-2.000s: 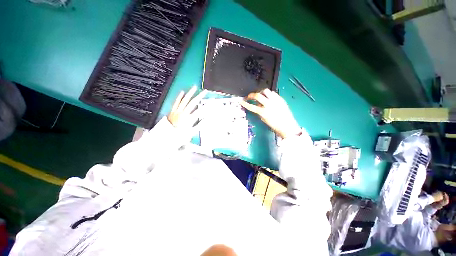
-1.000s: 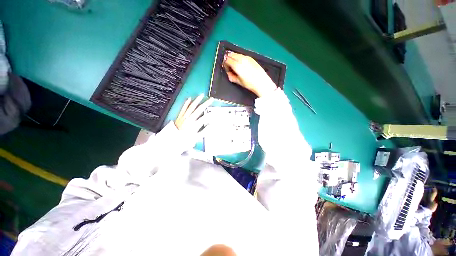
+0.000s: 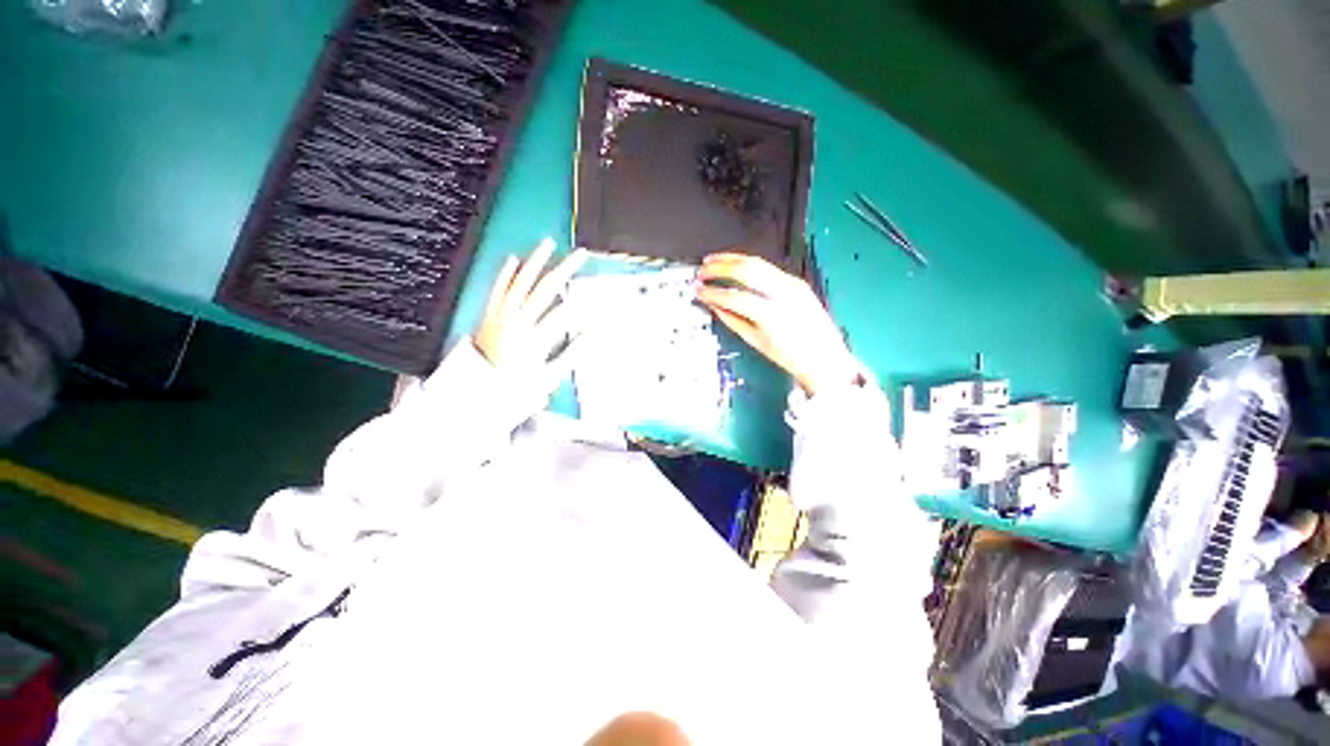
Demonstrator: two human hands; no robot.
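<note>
A pale, overexposed fixture block lies at the bench edge in front of me. My left hand rests at its left edge, fingers apart. My right hand is at its upper right corner with fingertips close together; whether they hold a small part cannot be seen. Beyond the block is a small dark tray with tiny black parts heaped at its right and bright silver specks at its upper left.
A long tray of thin black rods stands at left. Tweezers lie right of the small tray. A second metal fixture and plastic-wrapped goods are at right. A clear bag is at upper left. Part of another person shows at far right.
My right hand was over the silver specks in the small tray one second ago and is now back at the block's upper right corner. My left hand has stayed beside the block.
</note>
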